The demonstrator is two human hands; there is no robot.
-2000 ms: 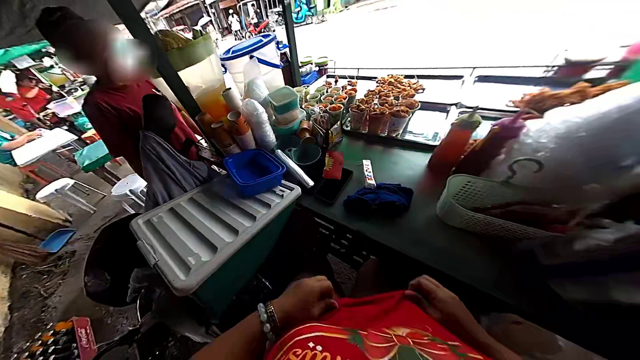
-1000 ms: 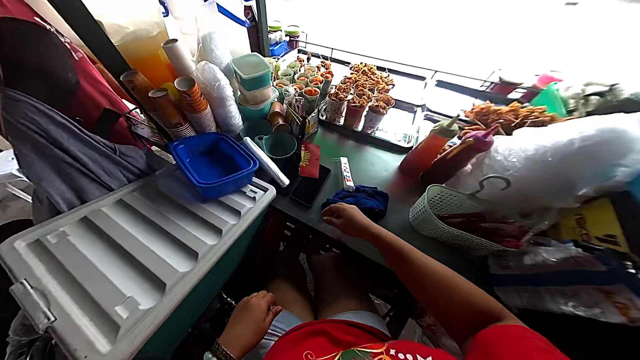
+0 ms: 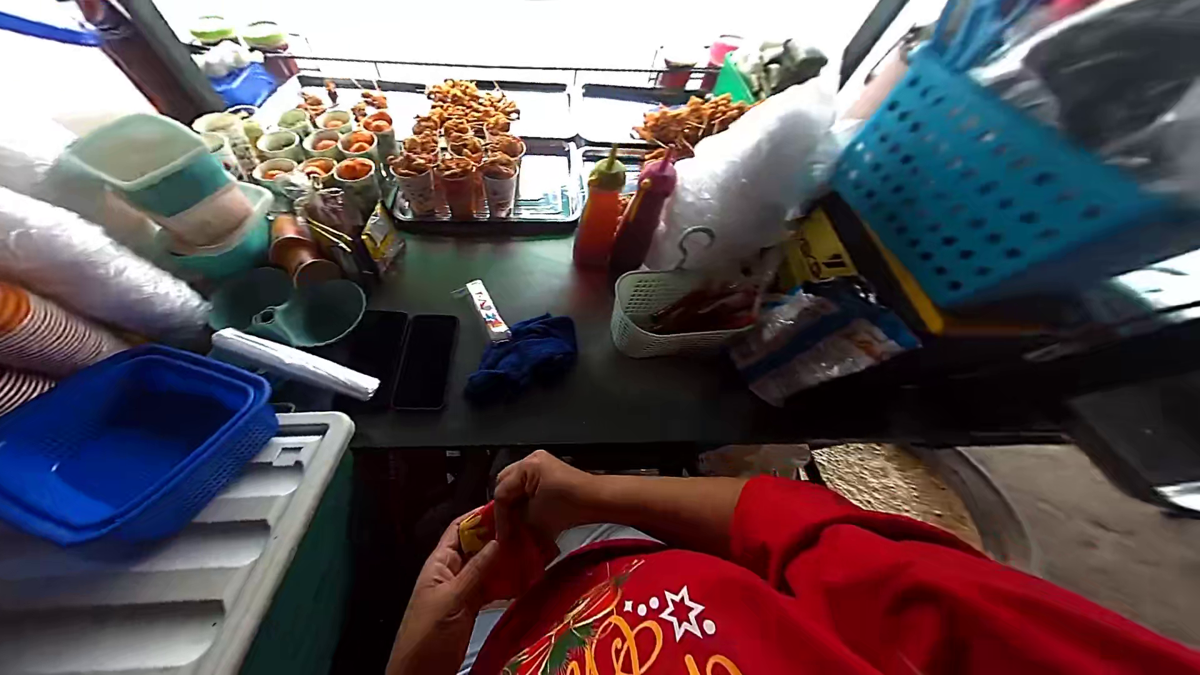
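Observation:
Low in front of the red shirt, my left hand (image 3: pixel 450 581) grips a small red packet (image 3: pixel 511 555) with a yellow patch. My right hand (image 3: pixel 542 487) has its fingers closed on the packet's upper part. Whether the packet is open cannot be told. Beyond the hands, on the dark counter (image 3: pixel 619 412), lie a black phone (image 3: pixel 427 364), a second dark flat thing (image 3: pixel 377 352) beside it, a crumpled blue cloth (image 3: pixel 527 356) and a white printed strip (image 3: pixel 487 311) touching the cloth.
Blue baskets (image 3: pixel 141 441) sit on a ribbed cooler lid (image 3: pixel 234 553) at left, near a white roll (image 3: pixel 295 364) and a green funnel-like cup (image 3: pixel 323 312). Filled cups (image 3: pixel 457 183) stand behind. Sauce bottles (image 3: pixel 600 211), a pale basket (image 3: pixel 647 323) and a turquoise basket (image 3: pixel 975 187) are at right.
My right hand has moved from the blue cloth to my left hand at my lap. The red packet, earlier on the counter by the phone, is now in my hands. The view has turned right.

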